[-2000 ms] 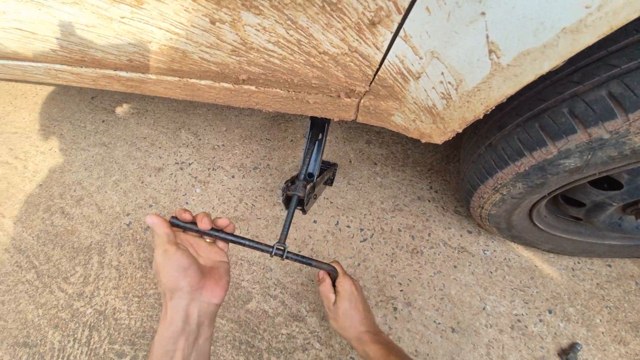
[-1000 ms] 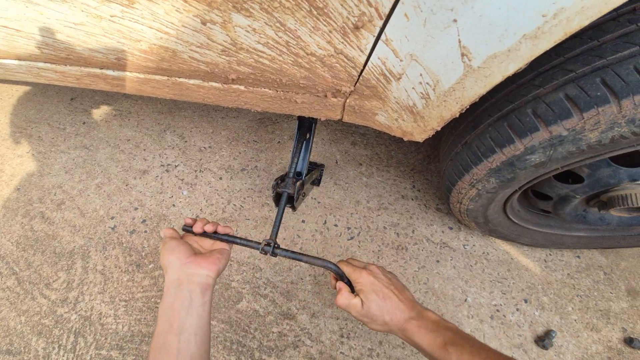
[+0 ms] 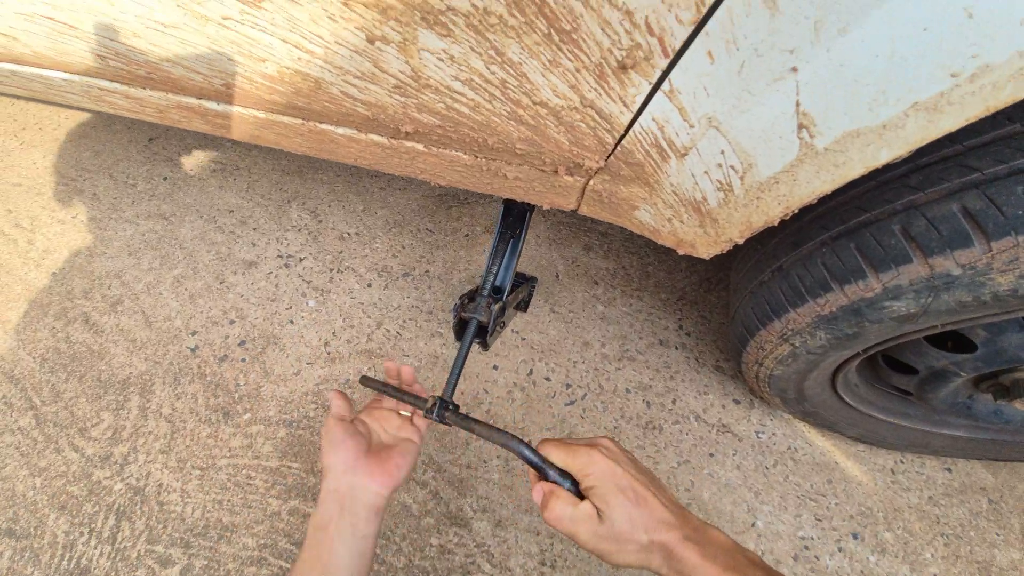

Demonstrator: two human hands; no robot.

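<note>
A black scissor jack stands beneath the mud-splashed sill of a white car, its threaded screw pointing toward me. Through the eye at the screw's near end runs a bent metal bar, dark and slanting down to the right. My right hand grips the bar's bent right end. Palm up and fingers apart, my left hand is under the bar's straight left end; the fingers are behind it and not closed round it. A ring shows on one finger.
At the right a car wheel with a muddy tyre and dark steel rim meets the rough concrete ground. The car's body panels overhang the jack. Shadows fall across the ground and the door at the left.
The bar has slid or turned in the screw's eye, with less of it now left of the eye. My left hand's fingers have opened from around the bar. My right hand still holds the bent end.
</note>
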